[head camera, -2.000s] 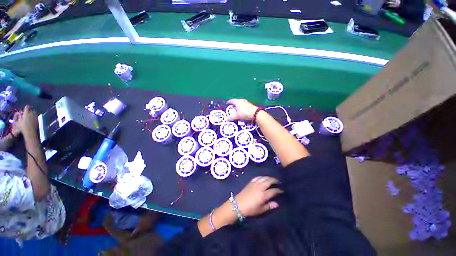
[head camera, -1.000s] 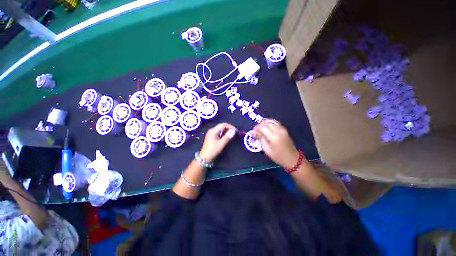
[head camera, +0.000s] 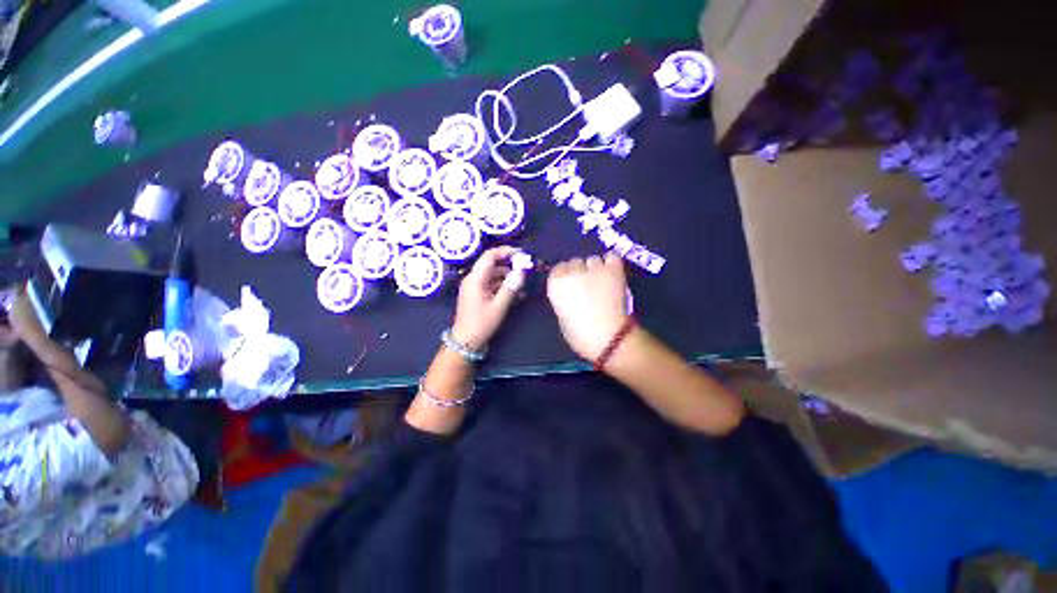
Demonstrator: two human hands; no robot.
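My left hand has a small white plastic fitting pinched between thumb and fingertips. My right hand is just right of it, fingers curled, with a thin dark red lead between the hands; the hand hides its fingertips. A housing is mostly hidden behind my right hand; only a pale edge shows beside the wrist. Many round white-lilac housings stand grouped to the left and beyond my hands. A row of loose fittings lies beyond my right hand.
A white adapter with looped cable lies beyond the fittings. A large open cardboard box of purple-looking fittings stands at right. A green conveyor belt runs beyond. A plastic bag, blue tool and another person's arm are at left.
The right hand has reached from the grouped housings back beside the left hand. The left hand now holds a fitting. The head view has swung right and down towards the box.
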